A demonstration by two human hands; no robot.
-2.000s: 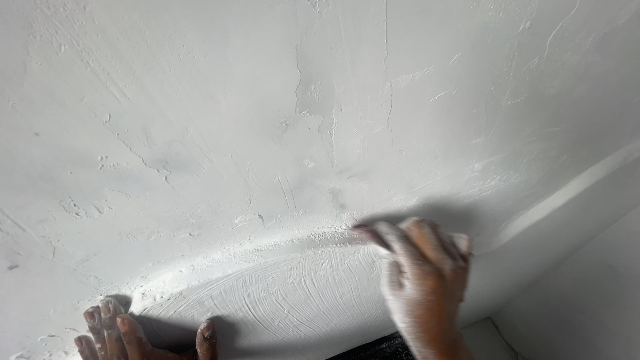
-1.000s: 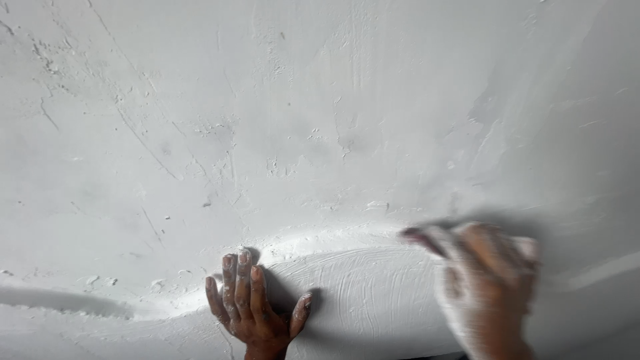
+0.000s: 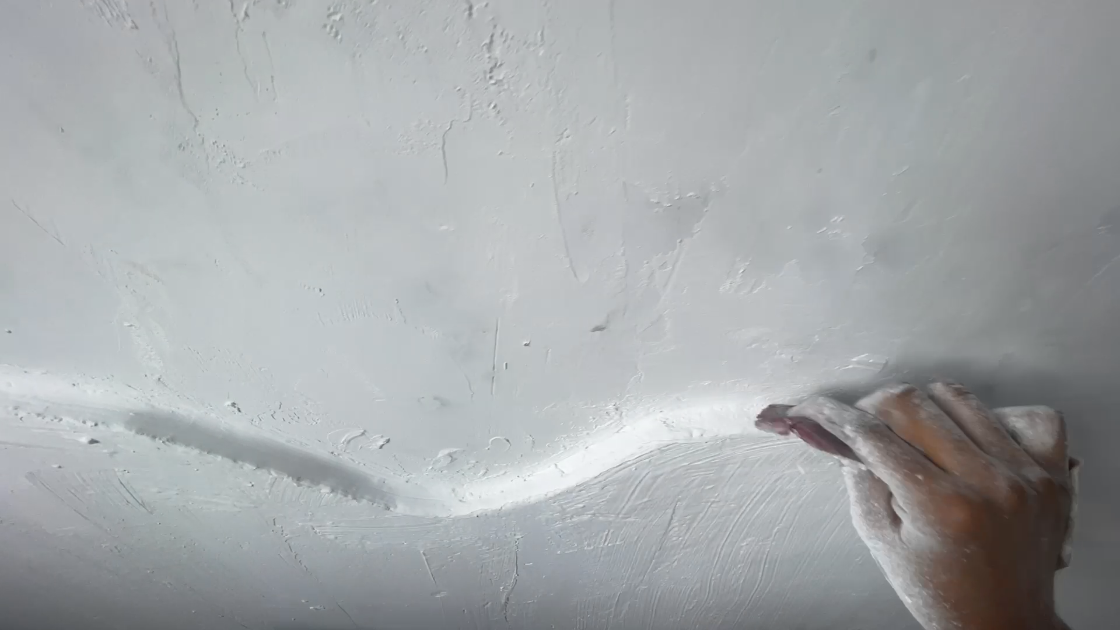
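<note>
My right hand [image 3: 971, 499], coated in white dust, is at the lower right with its fingers curled round a folded piece of dark reddish sheet, perhaps sandpaper [image 3: 809, 430]. The sheet's end pokes out by the fingertips and touches a wavy raised band [image 3: 595, 455] on a white plastered surface [image 3: 525, 219]. A pale edge, maybe of the same sheet, shows at the far side of the hand. My left hand is out of view.
The band curves across the whole surface, with a shaded stretch [image 3: 262, 459] at the left. Curved scratch marks [image 3: 700, 525] lie below it. Small bumps, cracks and crumbs dot the plaster above.
My left hand, which rested on the surface by the band one second ago, has left the view. My right hand still holds the sheet at the band. The view has shifted.
</note>
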